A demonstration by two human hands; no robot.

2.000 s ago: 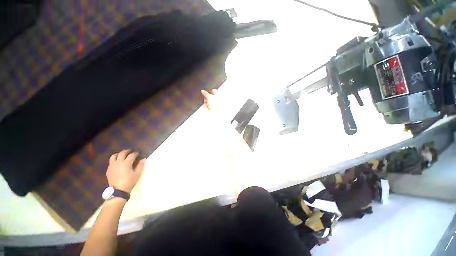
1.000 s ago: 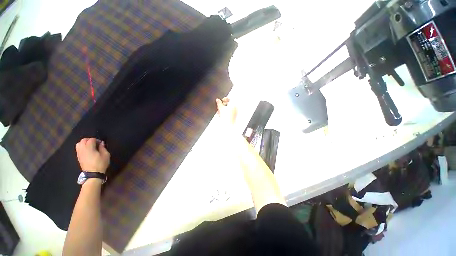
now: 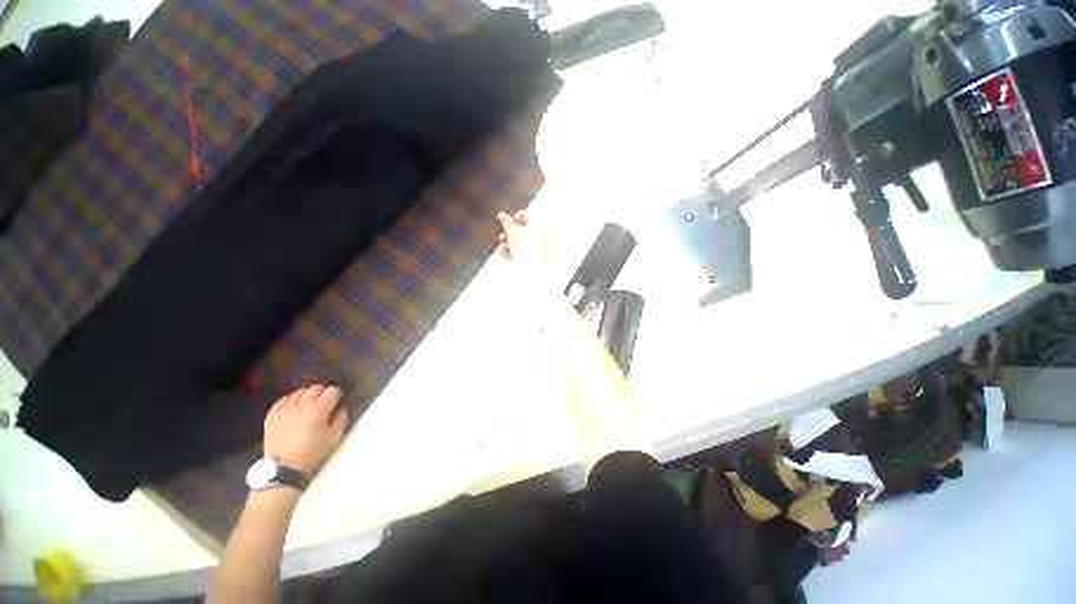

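Note:
A stack of plaid cloth (image 3: 395, 260) lies slanting across the white table. A long black cloth bundle (image 3: 254, 254) lies on top of it, and a thin red line (image 3: 191, 124) shows on the plaid. My left hand (image 3: 306, 427), with a watch at the wrist, rests on the plaid near its front edge, fingers bent over the cloth; whether it pinches any is unclear. My right hand (image 3: 513, 234) is at the plaid's right edge, small and washed out by glare, so its grip cannot be made out.
A cutting machine (image 3: 968, 142) stands at right, its base plate (image 3: 714, 248) on the table. Two dark oblong pieces (image 3: 605, 256) lie beside my right forearm. A dark flat item (image 3: 608, 35) sticks out past the bundle. Yellow tape (image 3: 57, 575) is near left; scraps (image 3: 814, 466) lie below the edge.
My left hand has moved from the black cloth down and right onto the plaid near its front edge. The black bundle's near end now lies further left and higher. My right hand stays at the plaid's edge.

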